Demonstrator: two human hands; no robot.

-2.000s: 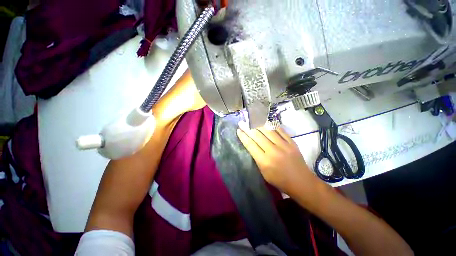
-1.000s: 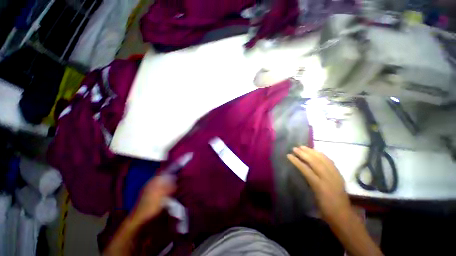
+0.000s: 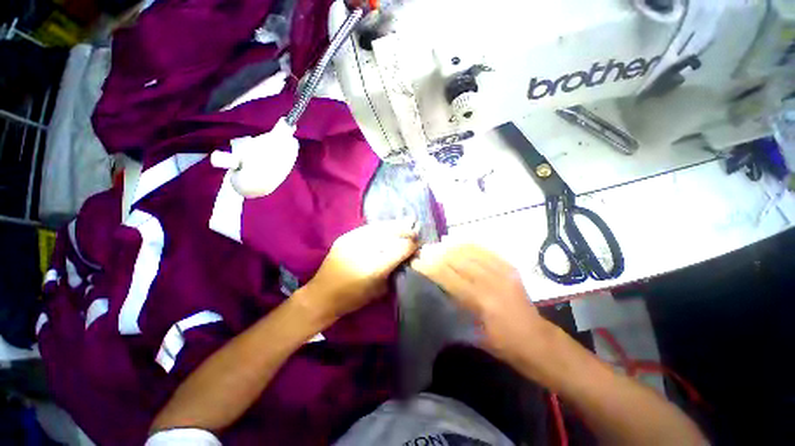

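Note:
A maroon garment with white bands (image 3: 322, 187) is spread over the table and hangs off its left side. A grey facing (image 3: 423, 327) runs along its right edge, from under the needle area of the white sewing machine (image 3: 540, 52) down towards the wearer. My left hand (image 3: 357, 266) grips the garment edge just in front of the needle. My right hand (image 3: 471, 283) grips the grey facing right beside it. The two hands nearly touch. The fingertips partly hide the edge.
Black shears (image 3: 571, 231) lie on the table right of the needle. A small metal tool (image 3: 599, 129) lies by the machine base. A lamp head (image 3: 264, 163) hangs over the garment. More maroon pieces (image 3: 166, 78) lie at the far left. Red cord (image 3: 632, 361) hangs below the table at right.
The garment's bulk has been spread leftward over the table. My left hand has come from the garment's left side to the edge before the needle. My right hand has closed on the facing beside it.

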